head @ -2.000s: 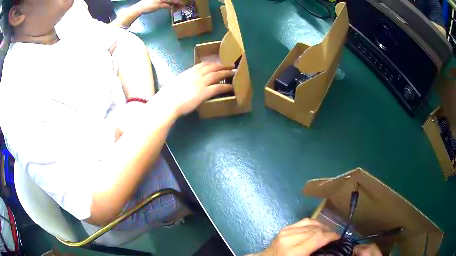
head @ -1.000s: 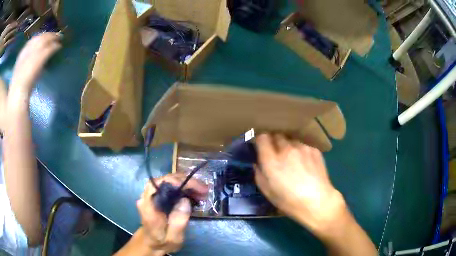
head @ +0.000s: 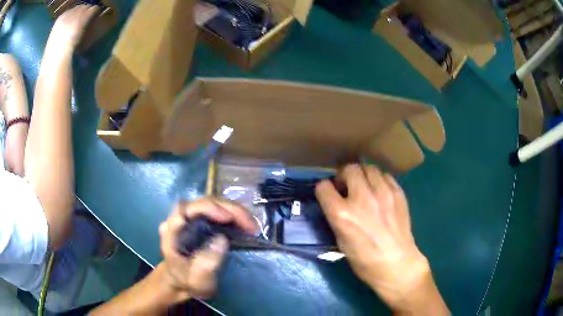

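Observation:
An open brown mailer box (head: 296, 120) stands in front of me with its lid up at the far side. My left hand (head: 200, 247) holds a black bundled cable (head: 200, 234), blurred, at the box's near left corner. One light plug end points up at the lid's left, another lies along the near wall. My right hand (head: 370, 228) is in the right part of the box, its fingertips at a black cable coil (head: 290, 188); whether they grip it is unclear. A black power adapter (head: 305, 231) and a clear plastic bag (head: 244, 182) lie inside.
More open brown boxes with black contents stand at the far left (head: 148, 55), far middle (head: 247, 52) and far right (head: 426, 46). Another person's arm (head: 52, 123) reaches over the table's left side. White pipes (head: 540, 145) stand beyond the right edge of the green table (head: 469, 203).
The right hand has let go of a black cable with a light plug and moved down into the box's right part. The left hand keeps its bundle, whose leads now spread out.

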